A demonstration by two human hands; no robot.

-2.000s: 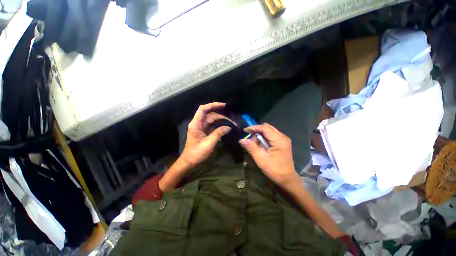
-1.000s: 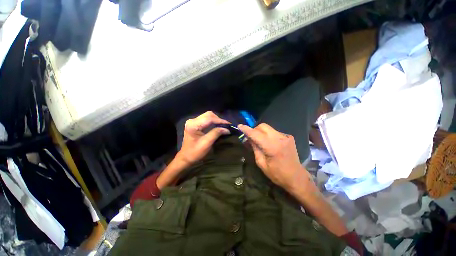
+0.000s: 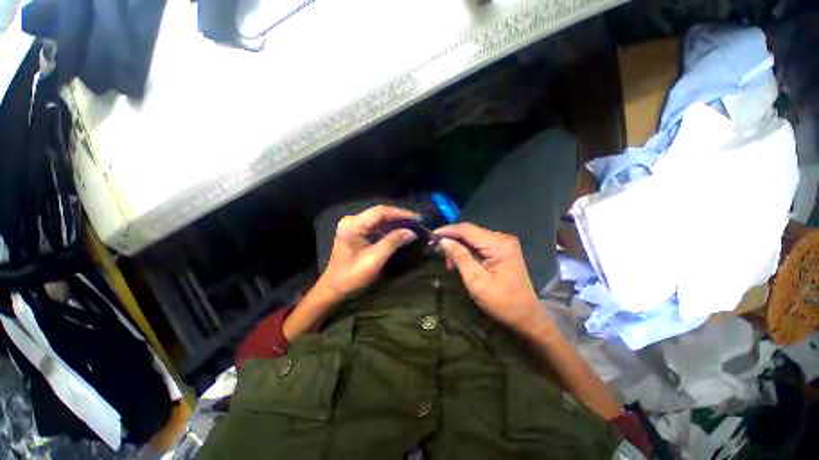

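Observation:
My left hand (image 3: 361,254) pinches a small dark fabric piece (image 3: 401,228) over my lap, below the table edge. The piece is mostly hidden between the fingertips. My right hand (image 3: 488,269) meets it from the right, thumb and fingertips closed at the edge of the same piece. A thin light line shows between the fingertips; I cannot tell if it is thread or a tool tip. A bright blue thing (image 3: 444,207) lies just beyond the right fingertips, on or near the lap.
The white machine table (image 3: 224,117) with a measuring scale crosses ahead, dark fabric (image 3: 108,40) at its left end. White cut fabric (image 3: 687,225) and light-blue cloth lie at right, beside an orange-brown woven top (image 3: 796,286). Black and white garment pieces (image 3: 81,359) hang at left.
The silvery tool seen in my right hand earlier no longer shows clearly. Both hands have come together at the dark piece. The view has shifted, and the amber handle on the table has nearly left the picture.

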